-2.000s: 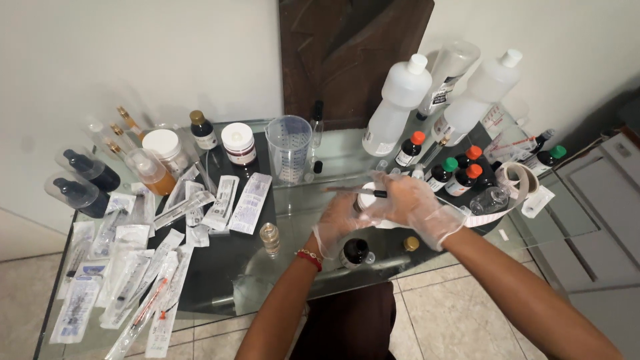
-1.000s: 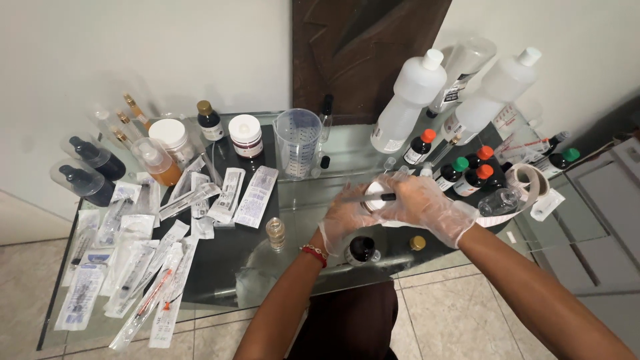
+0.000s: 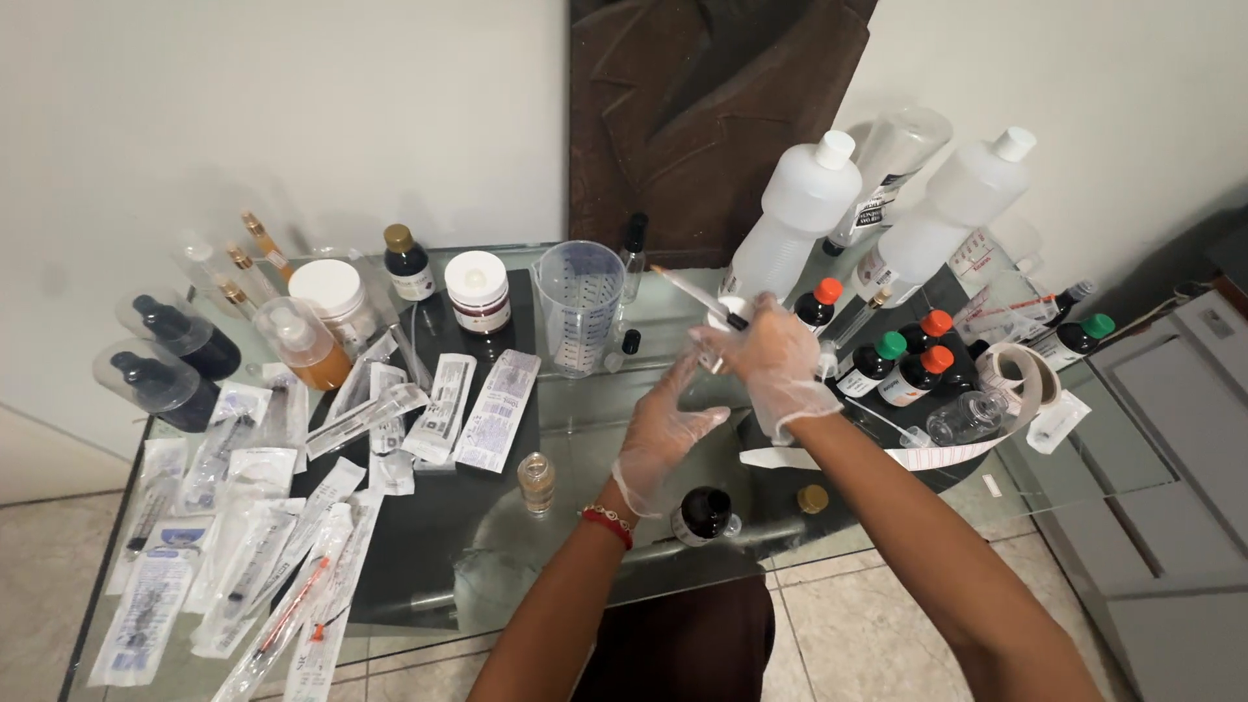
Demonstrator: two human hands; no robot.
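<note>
My right hand (image 3: 780, 356), in a clear plastic glove, grips a slim clear tube (image 3: 690, 291) with a black end, perhaps a syringe or pipette. It tilts up to the left, with an amber tip. Behind the fingers is a round white lid or jar (image 3: 726, 312), partly hidden. My left hand (image 3: 665, 434), also gloved, is spread below and left, its fingertips near a small clear piece by the right fingers. An uncapped dark bottle (image 3: 704, 515) stands below the hands. Left of my left wrist is a small clear glass bottle (image 3: 536, 483); a gold cap (image 3: 812, 499) lies to the right.
Packaged syringes (image 3: 263, 546) cover the glass table's left side. A graduated plastic beaker (image 3: 582, 307) and white-lidded jars (image 3: 478, 292) stand behind. Tall white bottles (image 3: 798, 214), several dark bottles with coloured caps (image 3: 916, 375) and a label roll (image 3: 1019, 375) are at the right.
My left hand has drawn apart from my right hand, its thumb and fingers now spread. The slim tube in my right hand now points up to the left, more fully in sight.
</note>
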